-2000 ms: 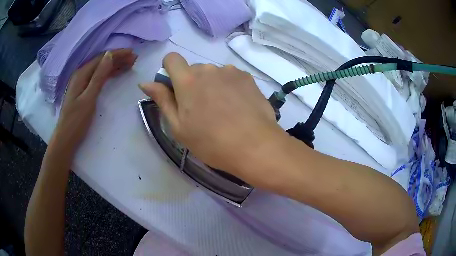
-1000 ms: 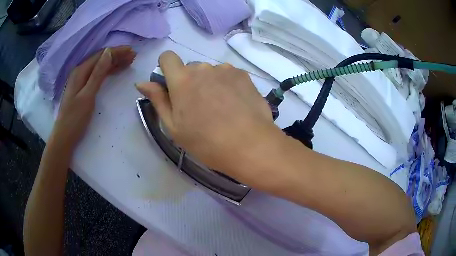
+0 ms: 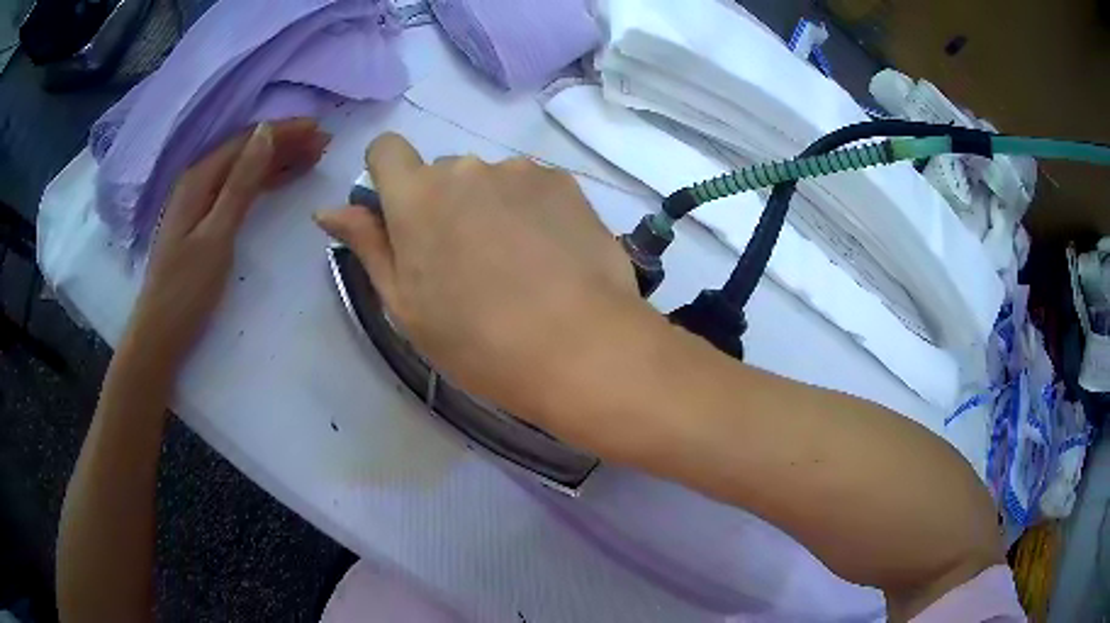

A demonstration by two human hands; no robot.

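Note:
My right hand [image 3: 487,256] grips the handle of the steam iron [image 3: 487,426], which lies flat on the pressing table's white cloth [image 3: 280,365]. My hand hides the handle and much of the iron's body. A lilac strip [image 3: 682,542] runs out from the iron's heel to the lower right; what lies under the soleplate is hidden. My left hand [image 3: 237,177] rests beside the lilac loose pile [image 3: 256,73], fingers together and pointing right; I cannot tell if it touches or holds cloth.
A lilac bundle [image 3: 523,37] lies at the back. White interlining strips [image 3: 779,158] are stacked behind the iron. The green hose [image 3: 791,170] and black cord run right. Blue-and-white strips [image 3: 1022,414] hang at the right edge. A second iron [image 3: 79,31] is at the far left.
The iron and my right hand have shifted slightly left, and the hose and cord have moved with them. My left hand has stayed almost still.

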